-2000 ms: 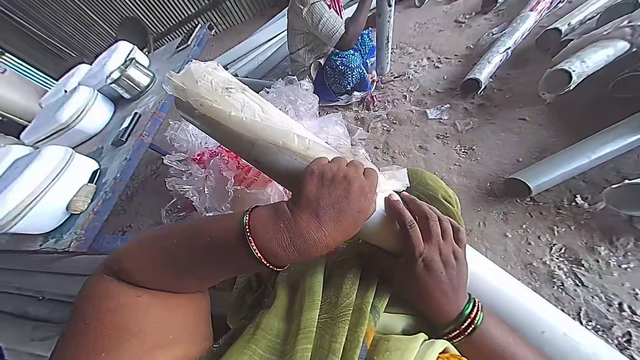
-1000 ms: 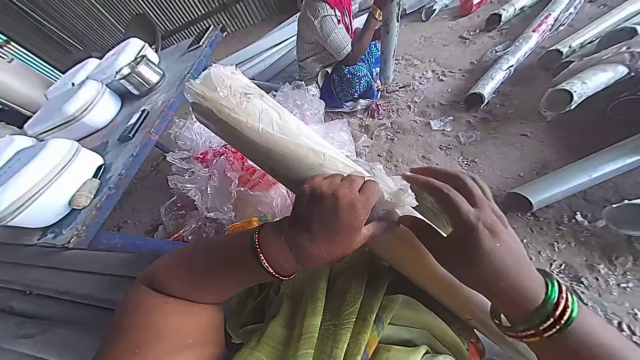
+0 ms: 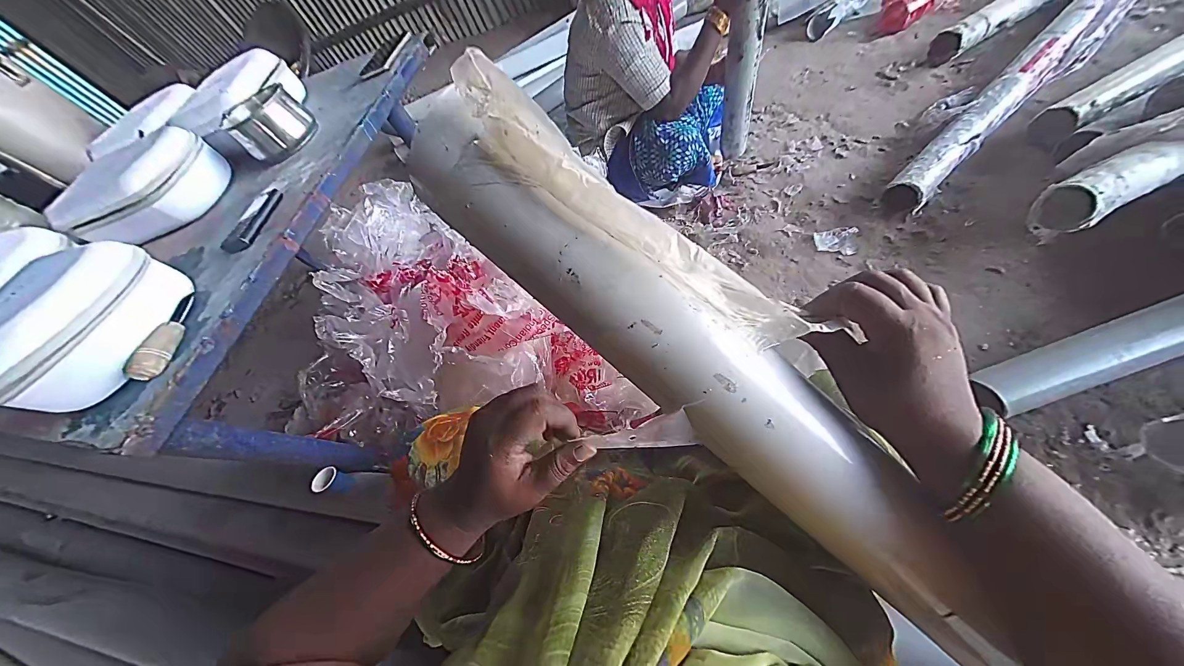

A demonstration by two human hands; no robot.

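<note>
A thick grey-white pipe (image 3: 647, 324) slants across my lap, its far end raised toward the upper left. Cloudy plastic film (image 3: 592, 199) clings along its upper side. My left hand (image 3: 518, 453), left of the pipe, pinches a thin strip of film (image 3: 647, 432) that stretches to the pipe's side. On the other side, my right hand (image 3: 879, 351) grips the film's edge between thumb and fingers. Crumpled clear plastic with red print (image 3: 462, 314) lies behind my left hand.
At left a blue-edged table (image 3: 314, 203) holds white lidded containers (image 3: 139, 185), a steel vessel (image 3: 270, 123) and a dark phone-like object (image 3: 252, 220). A person (image 3: 638, 92) sits ahead beside an upright pipe (image 3: 743, 83). More pipes (image 3: 1091, 342) lie on the dirt floor at right.
My left hand has let go of the pipe and moved toward the lower left, now pinching a strip. My right hand has moved onto the film's edge, and more of the pipe's surface shows bare.
</note>
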